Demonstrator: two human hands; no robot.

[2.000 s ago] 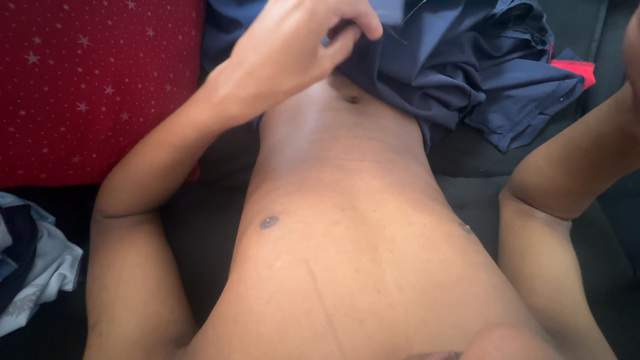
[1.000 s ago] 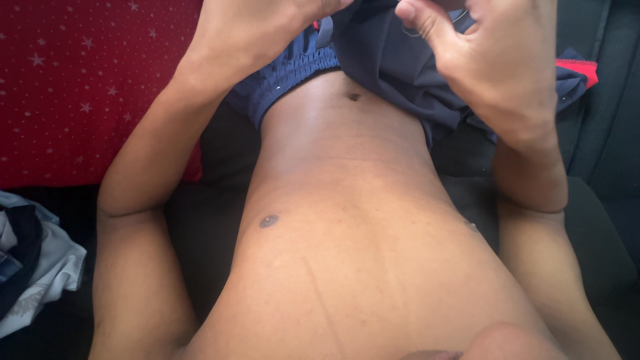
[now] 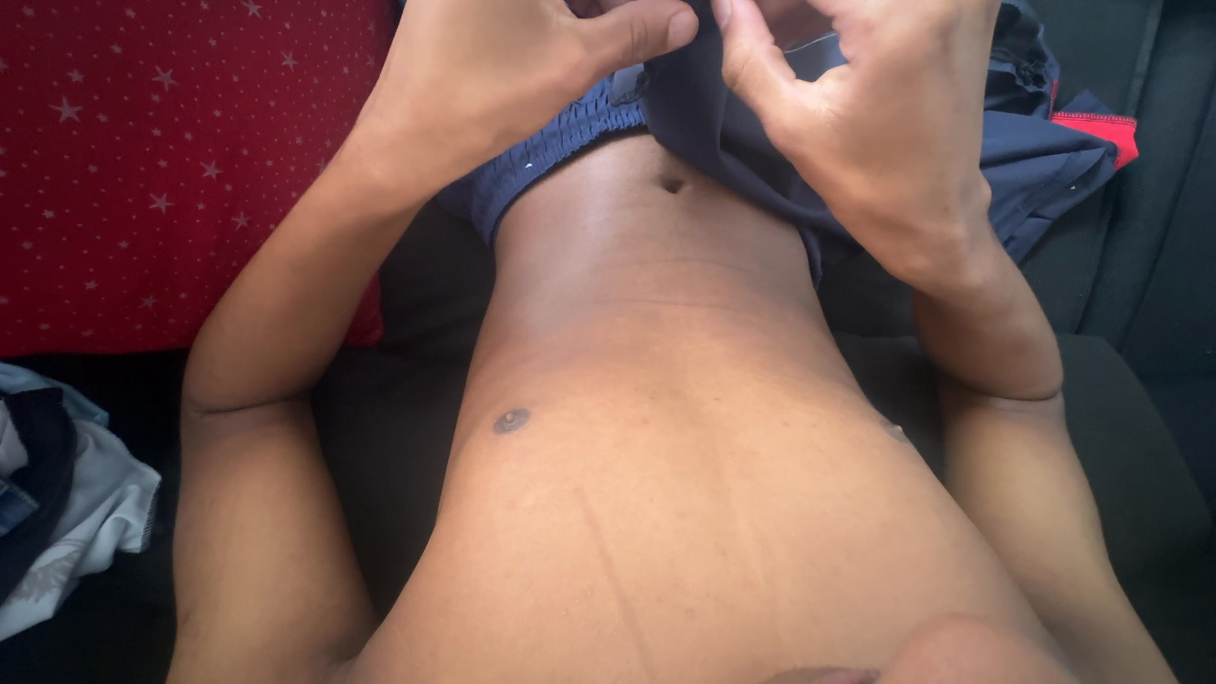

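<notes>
At the top of the head view, my left hand (image 3: 513, 71) is bent over a piece of navy cloth (image 3: 708, 114) that lies across my lap. Its thumb and curled fingers grip the cloth's raised part. Close on the right is my right hand (image 3: 874, 104), thumb tip almost meeting the left thumb at the same cloth. A thin pale thread or wire (image 3: 809, 43) shows between its thumb and fingers. Both hands' fingertips are partly hidden or cut off by the frame's top edge, so what the right hand pinches cannot be told.
A red star-patterned cushion (image 3: 171, 180) fills the upper left. Blue elastic-waisted shorts (image 3: 560, 142) are around my hips. Dark seat upholstery (image 3: 1121, 427) lies beneath my arms and body. Crumpled white clothes (image 3: 95, 513) are at the left edge. A red-trimmed cloth end (image 3: 1102, 133) lies right.
My right hand has come in from the far right edge to the cloth beside my left hand. The cloth has shifted, and the elastic waistband shows where cloth lay before.
</notes>
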